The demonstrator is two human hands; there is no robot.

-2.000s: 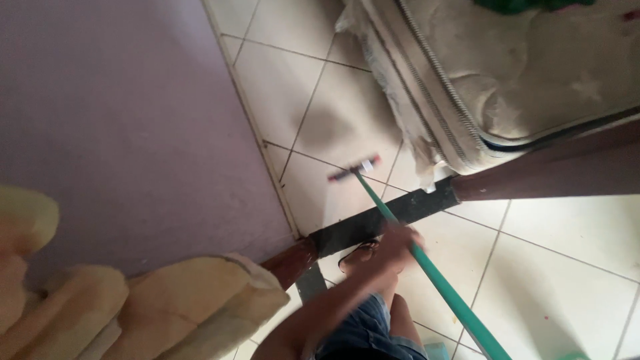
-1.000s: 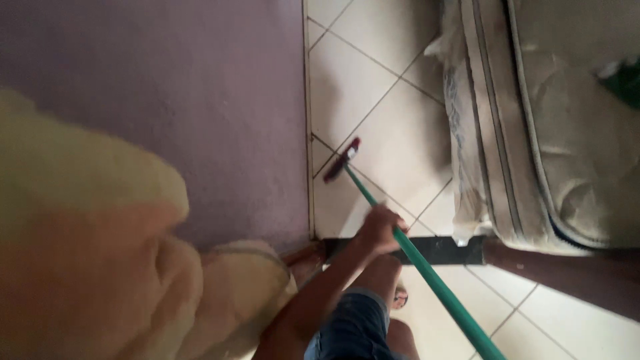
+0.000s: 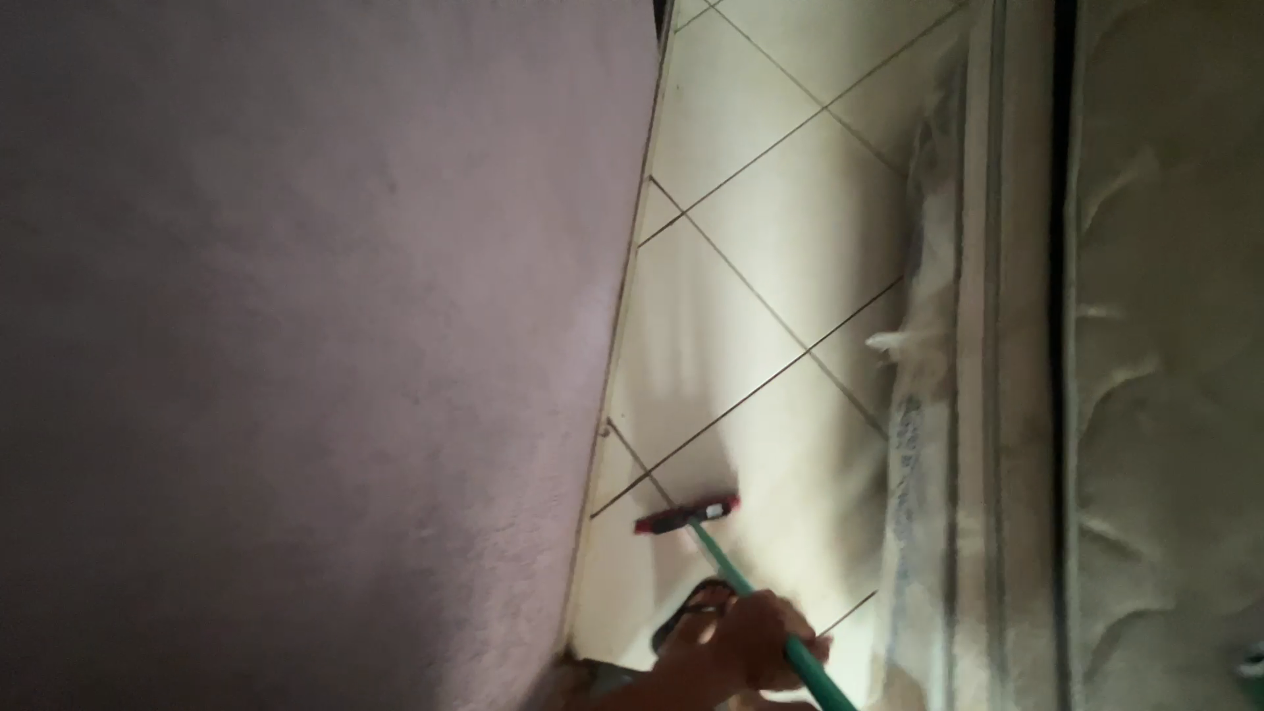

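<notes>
My left hand (image 3: 760, 637), its arm coming in from the lower left, is closed around the green handle (image 3: 815, 671) of a broom. Past the hand, the handle runs up and left to the dark broom head (image 3: 688, 514), which has red ends and a small white patch. The head is over the tiled floor near the foot of the wall, and blur hides its bristles. My right hand is out of view, and the handle leaves the frame at the bottom.
A purplish wall (image 3: 346, 326) fills the left side. At right a mattress (image 3: 1155, 395) has ragged clear plastic (image 3: 913, 464) along its side. Light tiles (image 3: 750, 326) with dark joints form a narrow strip between them. A foot in a dark sandal (image 3: 696, 617) is beside my left hand.
The view has shifted along the strip between wall and mattress, and the dark threshold strip seen earlier is no longer plainly visible. My left hand stays on the handle.
</notes>
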